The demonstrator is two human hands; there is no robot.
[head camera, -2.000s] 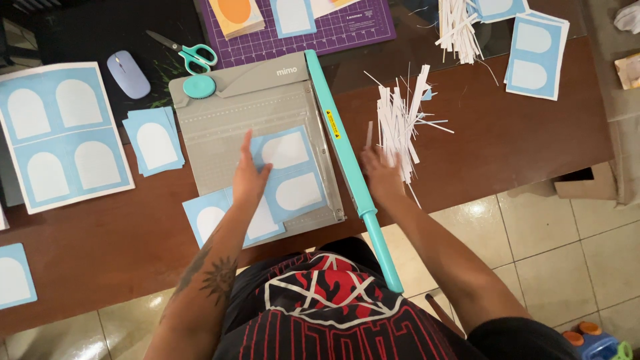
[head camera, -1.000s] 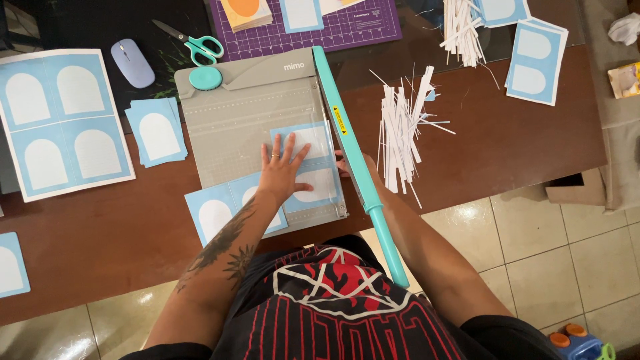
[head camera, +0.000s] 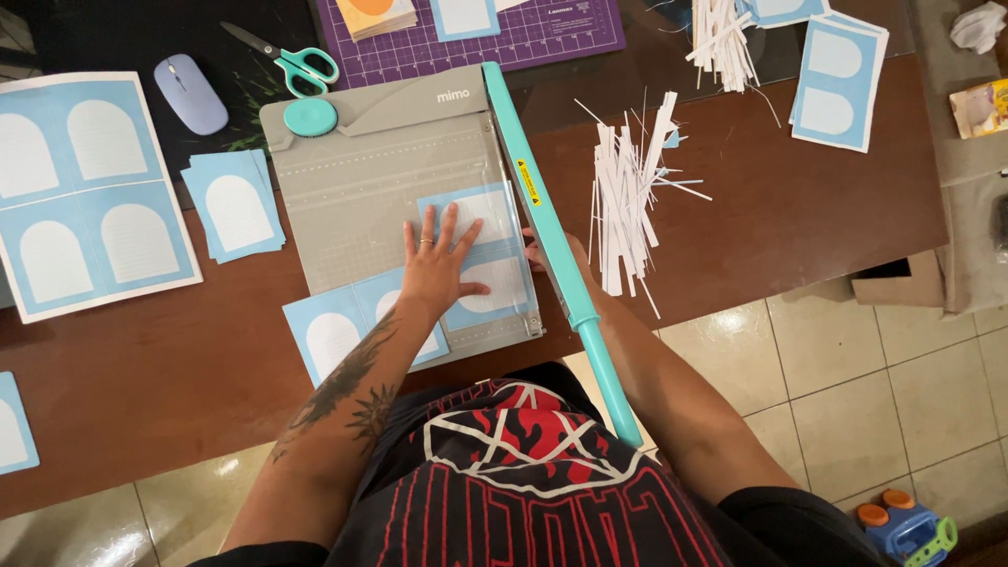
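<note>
A grey guillotine paper trimmer (head camera: 354,189) lies on the brown table, its teal blade arm (head camera: 555,244) along the right side. My left hand (head camera: 441,264) is spread flat, fingers apart, on a blue printed sheet with white arch shapes (head camera: 498,287) near the cutting edge. My right hand (head camera: 537,250) is mostly hidden behind the blade arm; its fingertips show at the sheet's right edge, and whether they pinch it is unclear. Another blue sheet with arches (head camera: 331,339) lies over the trimmer's lower left corner, partly beneath my left forearm.
Right of the trimmer lies a heap of white paper strips (head camera: 622,197), with a second heap (head camera: 720,47) farther back. Cut blue cards (head camera: 236,213), a large printed sheet (head camera: 94,197), a mouse (head camera: 191,93) and teal-handled scissors (head camera: 303,71) are at left. A purple cutting mat (head camera: 543,35) lies behind.
My left hand has come down flat on the sheet at the cutting edge. My right hand has moved left from beside the strips to behind the blade arm.
</note>
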